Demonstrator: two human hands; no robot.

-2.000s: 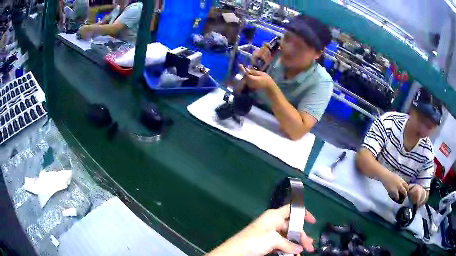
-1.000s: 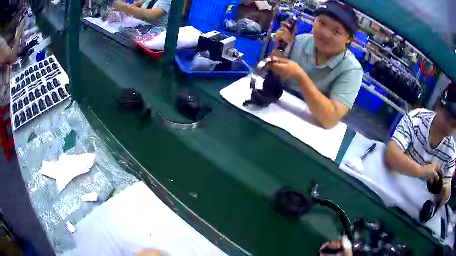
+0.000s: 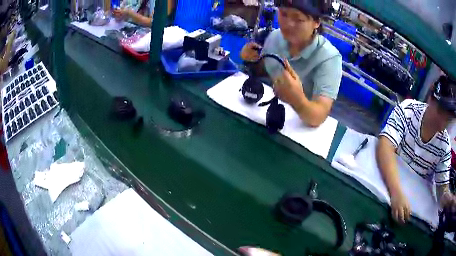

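A black headset lies on the green belt, with one round ear cup (image 3: 295, 209) and its curved headband (image 3: 336, 216) to the right of it. A blurred sliver of a hand, which looks like my right hand (image 3: 256, 251), shows at the bottom edge, below and left of the headset and apart from it. Its fingers are cut off, so its grip is hidden. My left hand is out of the picture.
Black parts (image 3: 377, 240) lie heaped at lower right. Another headset (image 3: 181, 110) is farther along the belt (image 3: 165, 165). A white sheet (image 3: 137, 227) and film-covered bench are near left. Two people work opposite; a blue bin (image 3: 200, 72) stands beyond.
The headset held up two seconds ago now lies on the belt, let go. The hand near its headband has drawn back to the bottom edge. The person opposite now holds a headband up.
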